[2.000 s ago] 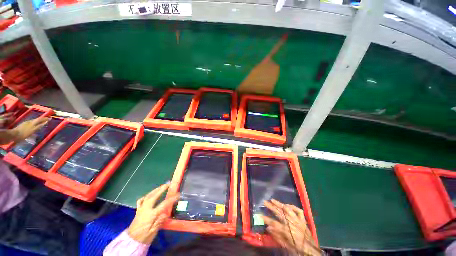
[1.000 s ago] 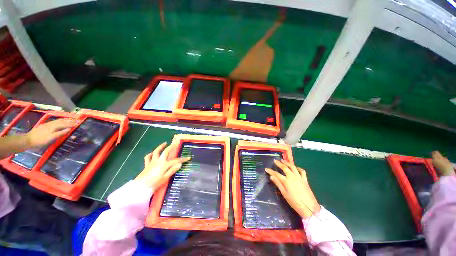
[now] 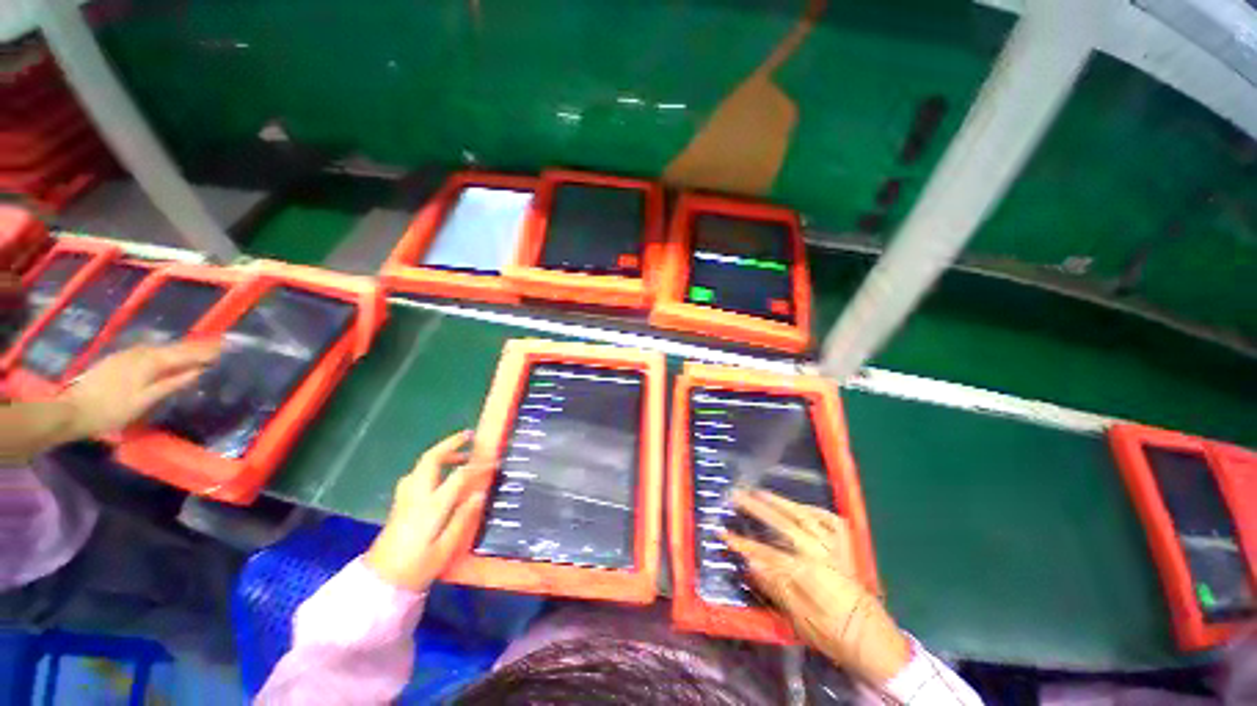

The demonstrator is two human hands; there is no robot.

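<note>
Two tablets in orange-red frames lie side by side on the green bench. The left tablet and the right tablet both show a dark menu with rows of small white text. My left hand rests at the left edge of the left tablet's frame, fingers slightly apart, holding nothing. My right hand is over the lower part of the right tablet's screen, its fingertips at the screen, holding nothing.
Behind the pale strip lie a framed tablet with a white screen and two dark-screened framed tablets. At left, another person's hand is over framed tablets. A grey post stands at right. Another framed tablet lies far right.
Both near screens changed from dense text rows to fewer, wider-spaced rows. My left hand moved off its screen to the frame; my right hand moved lower. The far-right hand has left.
</note>
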